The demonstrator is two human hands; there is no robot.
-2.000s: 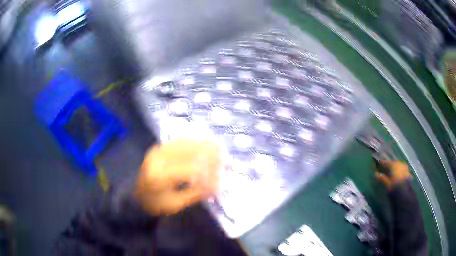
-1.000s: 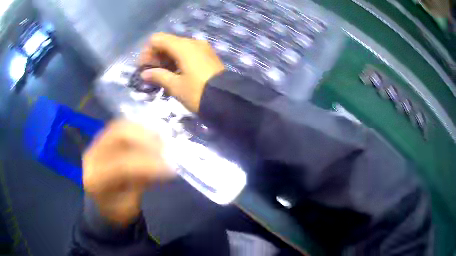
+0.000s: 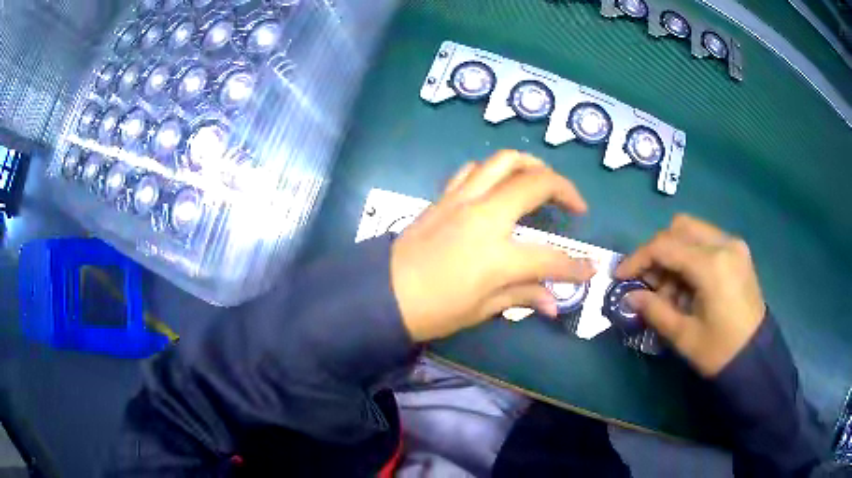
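Observation:
A silver four-seat plate (image 3: 598, 254) lies on the green bench in front of me, its middle covered by my left hand. A dark-ringed round insert (image 3: 564, 294) sits in it by my left fingertips. My left hand (image 3: 481, 245) rests over the plate, fingers apart, thumb and fingertips near that insert. My right hand (image 3: 699, 291) holds another dark-ringed insert (image 3: 624, 302) between its fingers at the plate's right end. Part of one more insert shows at the plate's left end; the rest is hidden.
A filled plate (image 3: 560, 110) with several inserts lies just beyond. Another filled plate (image 3: 696, 37) lies at the top right. A clear blister tray (image 3: 322, 140) holding inserts is at the left. A blue stool (image 3: 61, 297) stands on the floor, lower left.
The view has swung right, from the tray to the bench plates. Both hands have moved from the tray side to the near plate, and my right hand now has its insert at the plate's right end.

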